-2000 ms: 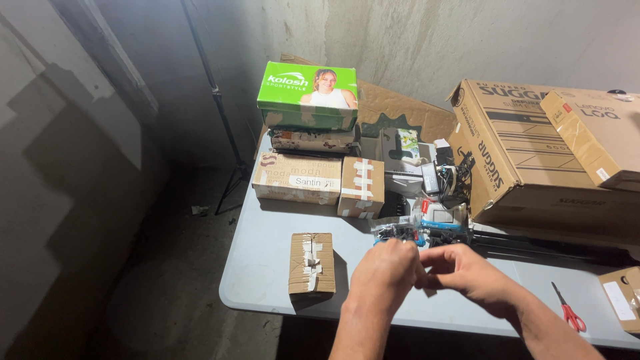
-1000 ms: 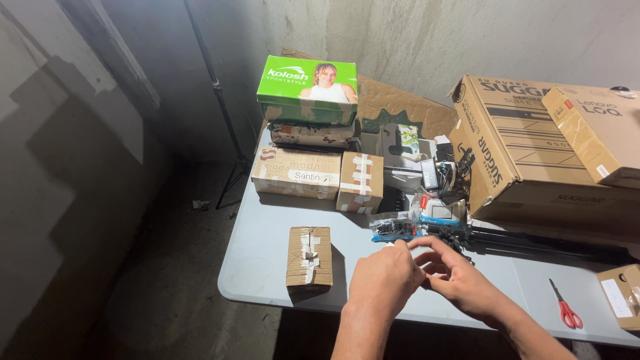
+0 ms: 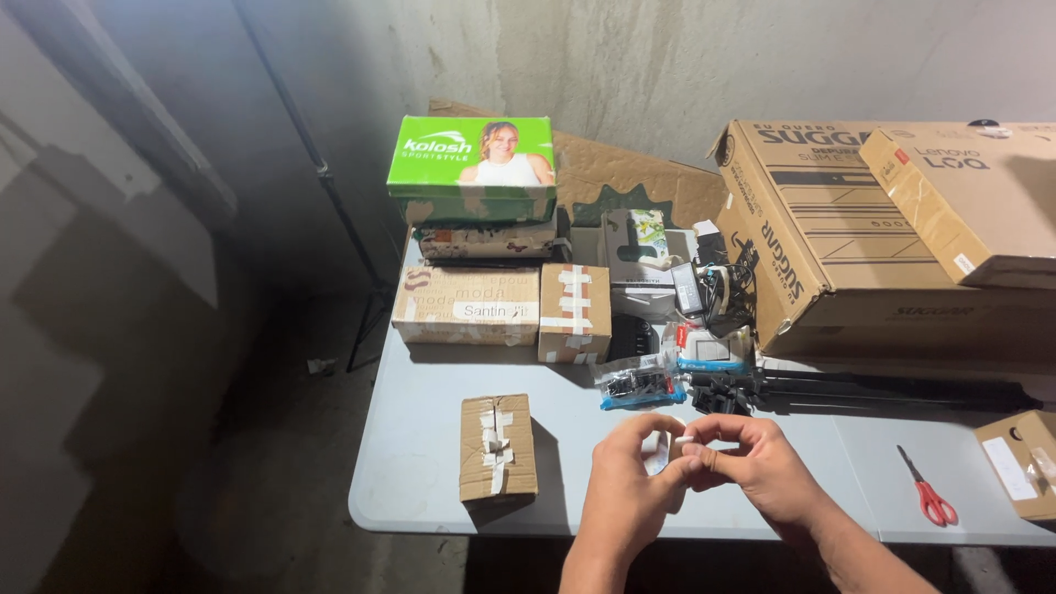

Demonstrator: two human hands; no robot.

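My left hand [image 3: 639, 478] and my right hand [image 3: 742, 462] meet over the front of the light grey table, fingertips together on a small whitish item [image 3: 684, 440], perhaps a roll of tape; the fingers hide most of it. Left of them a small cardboard box [image 3: 498, 450] stands with torn white tape strips across its top seam. Just beyond the hands lie a clear bag of black parts [image 3: 642, 384] and a black clamp-like piece [image 3: 720, 394]. Red-handled scissors [image 3: 932, 499] rest on the table to the right, blades partly spread.
Behind stand a printed cardboard box [image 3: 470, 326], a taped box [image 3: 575, 313] and a green shoebox [image 3: 473, 165]. Cables and an adapter [image 3: 687, 290] sit mid-table. Large cartons [image 3: 825, 239] fill the back right, with black tripod legs [image 3: 891, 392] before them. A light stand [image 3: 330, 198] rises beyond the left edge.
My hands stay close together while their fingers shift; a whitish item now shows between them. The boxes and the scissors have not moved on the table.
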